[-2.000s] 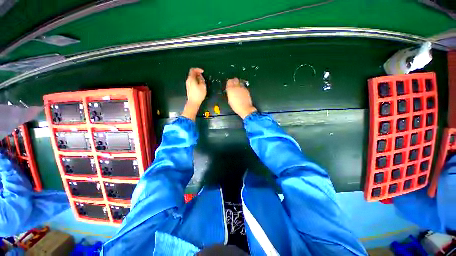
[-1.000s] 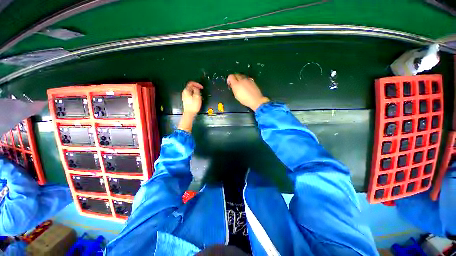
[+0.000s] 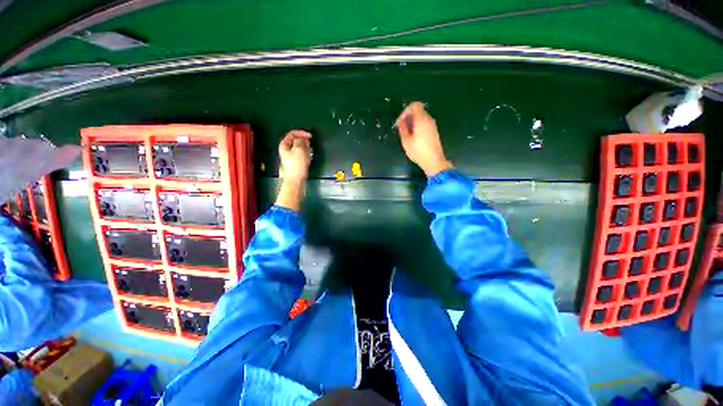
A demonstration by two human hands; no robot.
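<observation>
My left hand (image 3: 296, 157) is over the dark green bench, fingers curled; I cannot tell whether it holds anything. My right hand (image 3: 420, 135) is farther right and higher on the bench, fingertips bent near small whitish specks; nothing clear shows in it. Yellow-orange bits (image 3: 356, 170) lie on the bench between the hands. The stacked phone trays (image 3: 232, 190) stand left of my left hand, with a black phone back housing (image 3: 196, 162) in each visible pocket. The orange-red small-part tray (image 3: 644, 197) lies far right with small black square parts (image 3: 624, 185).
A whitish crumpled plastic bag (image 3: 666, 111) lies behind the small-part tray. A metal rail (image 3: 333, 55) runs along the far side. Blue sleeves of other people show at both edges. A cardboard box (image 3: 73, 373) stands on the floor at lower left.
The hands have moved apart, my right hand to the right and my left hand slightly left. The trays appear shifted slightly right with the view.
</observation>
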